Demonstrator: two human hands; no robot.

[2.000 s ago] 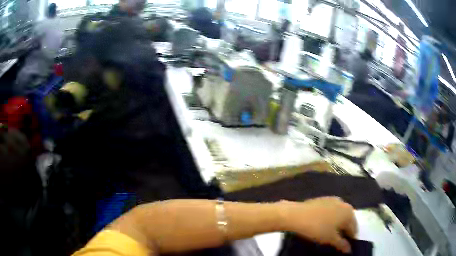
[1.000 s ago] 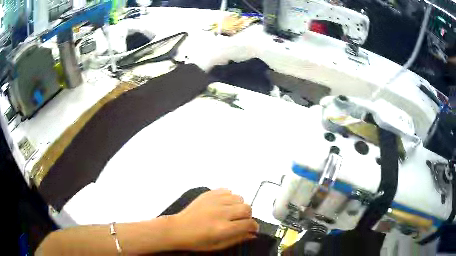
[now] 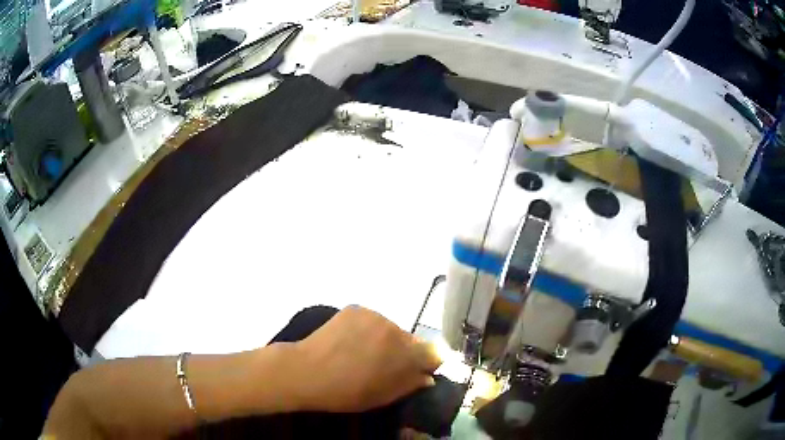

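Note:
My left hand (image 3: pixel 366 361) lies at the bottom centre, fingers curled down on a dark cut panel (image 3: pixel 443 404) just left of the needle area. Part of the panel shows behind the hand, and more runs under my forearm to the bottom edge. The presser foot and needle area (image 3: pixel 472 365) is brightly lit, with a yellow piece beside it. The white industrial lockstitch machine (image 3: pixel 568 249) with its blue stripe stands at right. More dark cloth (image 3: pixel 594 412) lies below the head at right. My right hand cannot be made out.
A long dark panel (image 3: pixel 198 189) curves over brown edging at left. A crumpled fabric pile (image 3: pixel 404 82) lies in the trough behind the table. A black band (image 3: pixel 663 258) wraps the machine arm. A grey-green machine part (image 3: pixel 45 142) stands at far left.
The view has swung from the left side of the table to the machine, then come closer. My left hand has moved with the dark cloth to beside the needle area.

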